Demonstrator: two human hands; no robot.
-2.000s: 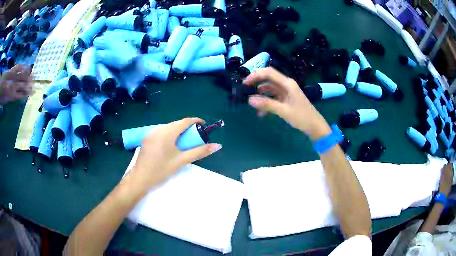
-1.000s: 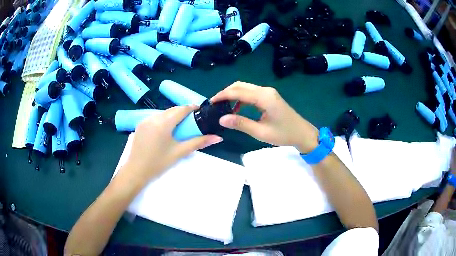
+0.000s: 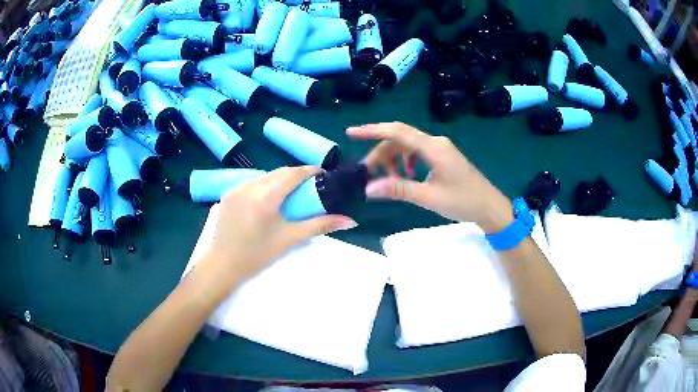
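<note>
My left hand holds a light-blue body at the centre, just above the white pads. A black cap sits on the body's right end and hides its stem. My right hand is at the cap's right side, thumb close to the cap and fingers raised and slightly blurred; whether the thumb touches it is unclear. A blue body lies left of my left hand, and another blue body lies just behind the held one.
Blue bodies are heaped at left and back, beside a printed strip. Black caps lie heaped at the back. Capped units lie at right. White pads line the near edge. Another person's arm shows at right.
The held body, first uncapped with its stem showing, now has a black cap on it. My right hand came in to the cap, and its fingers have since opened away from it.
</note>
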